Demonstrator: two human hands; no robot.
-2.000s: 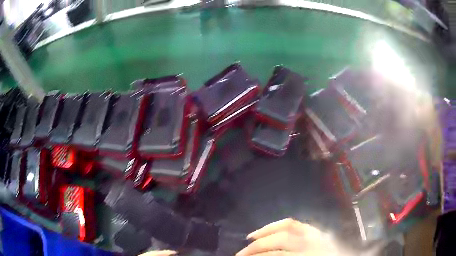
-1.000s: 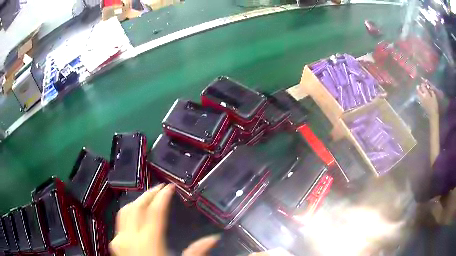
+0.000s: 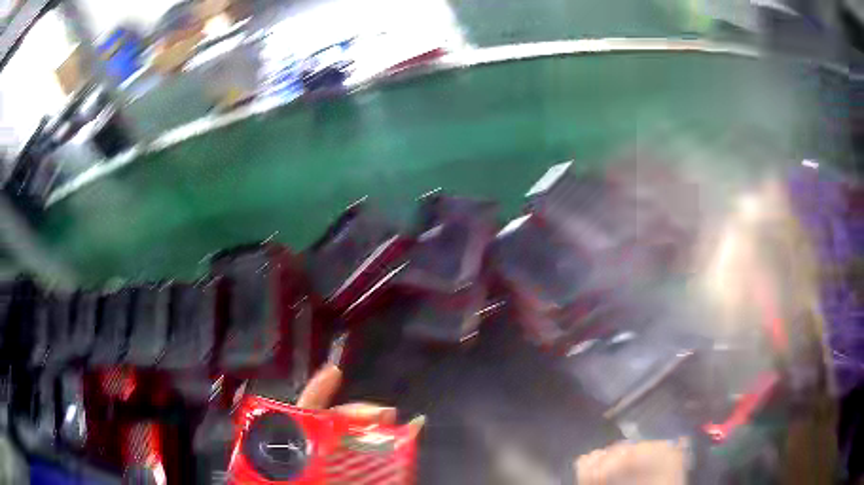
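The frame is strongly blurred. My left hand [image 3: 324, 386] is at the bottom, left of centre, with its fingers behind the top edge of a red radio [image 3: 377, 457]. The radio's face, with a round dark speaker, is turned towards me, and its bottom is cut off by the frame. My right hand [image 3: 633, 466] is at the bottom edge, right of centre, mostly cut off; whether it holds anything is hidden. Black-backed red radios [image 3: 248, 317] stand in a row at left, and more lie in a heap [image 3: 450, 248] ahead.
A green belt [image 3: 379, 142] with pale edging runs behind the radios. Purple cylinders [image 3: 834, 237] blur at the right edge. A blue crate edge [image 3: 71, 476] shows at bottom left. A pale blurred shape, unclear, is at right. Papers and boxes lie beyond the belt.
The view has swung left and up from the boxes of purple cylinders. My left hand, empty one second ago, now has a red radio. My right hand has come partly into view.
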